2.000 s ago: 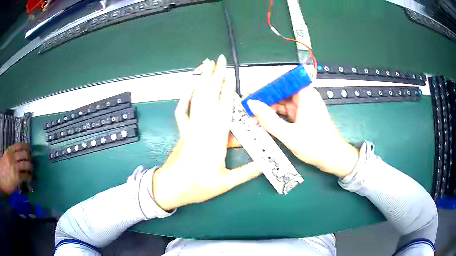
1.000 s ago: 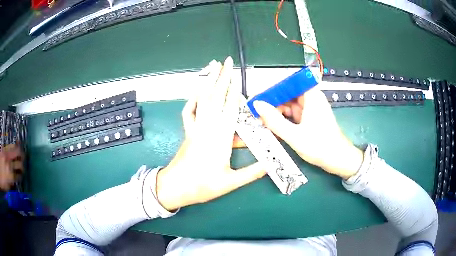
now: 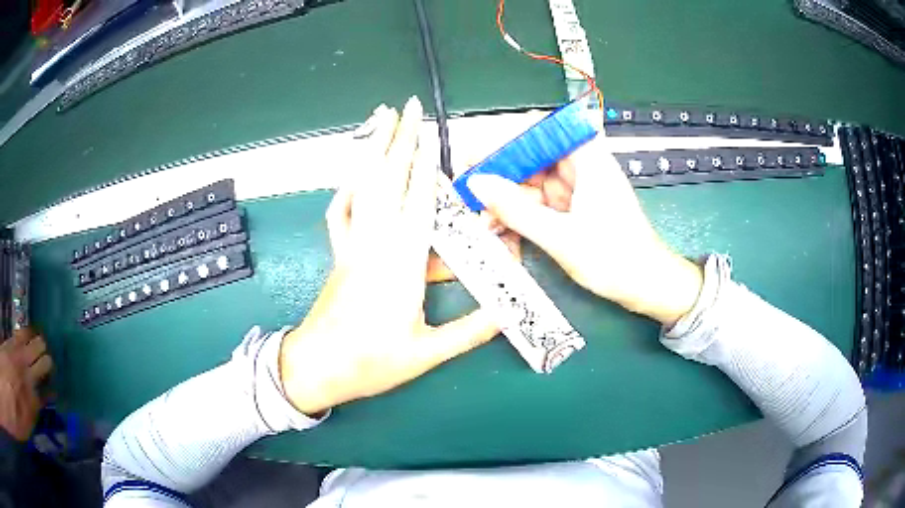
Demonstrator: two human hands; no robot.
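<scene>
A pale strip module (image 3: 504, 283) lies slanted in front of me, its patterned side up, near end toward lower right. My left hand (image 3: 382, 258) lies along its left side, thumb against its edge and fingers stretched away from me; its grip is partly hidden. My right hand (image 3: 585, 223) holds the blue test probe block (image 3: 531, 149), whose lower left end is at the strip's far end. Whether they touch is unclear. A thin red wire (image 3: 541, 57) leaves the block's upper end. Part of the orange-brown base plate (image 3: 444, 268) shows beneath the strip.
Three black dotted strips (image 3: 164, 253) lie at left, two more (image 3: 724, 162) at right. Stacked strips (image 3: 875, 248) stand far right, others far left beside another person's hand (image 3: 22, 382). A black cable (image 3: 434, 89) runs back. Dark patterned strips (image 3: 189, 45) line the back left.
The whole view has shifted slightly, so the bench things appear further left. My hands, the strip and the blue block keep nearly the same arrangement. The other person's hand at far left has moved.
</scene>
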